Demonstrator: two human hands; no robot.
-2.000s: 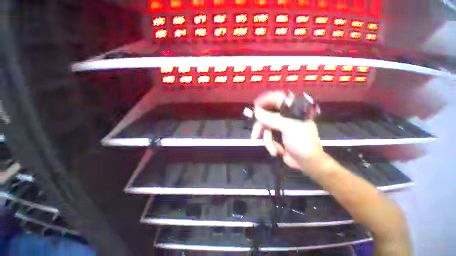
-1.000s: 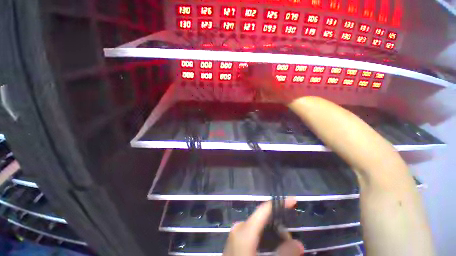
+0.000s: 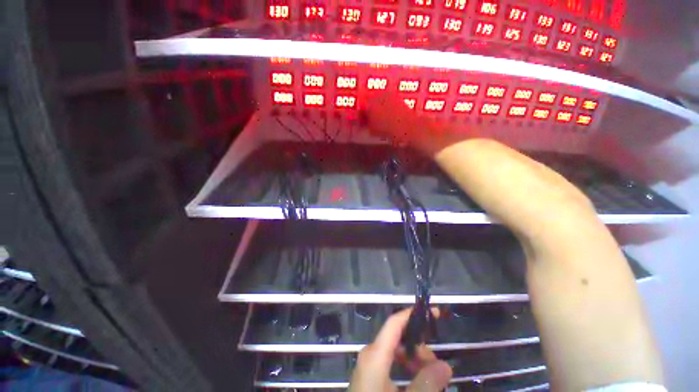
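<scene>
My left hand (image 3: pixel 395 356) is at the bottom centre, closed around a bundle of black cables (image 3: pixel 418 264). The bundle runs up over the front edge of a rack shelf (image 3: pixel 337 212) and onto it. My right hand (image 3: pixel 391 119) reaches over that shelf to the back panel (image 3: pixel 245 157), just under the red 000 readouts (image 3: pixel 346 82). It is blurred and lit red; its fingertips and anything in them cannot be made out. Several thin leads (image 3: pixel 306 126) enter the panel left of it and another cable group (image 3: pixel 293 195) hangs over the shelf edge.
A shelf edge (image 3: pixel 383 57) crosses just above my right hand. Lower shelves (image 3: pixel 368 297) are stacked closely below, some with black rounded lumps (image 3: pixel 329 328). A dark side wall (image 3: pixel 84 230) stands at left and a pale wall (image 3: pixel 674 306) at right. Blue cloth (image 3: pixel 54 379) shows at bottom left.
Since two seconds ago my right hand has gone from above the shelf to the back panel. Over the last second both hands stay in similar places, while the view has shifted slightly.
</scene>
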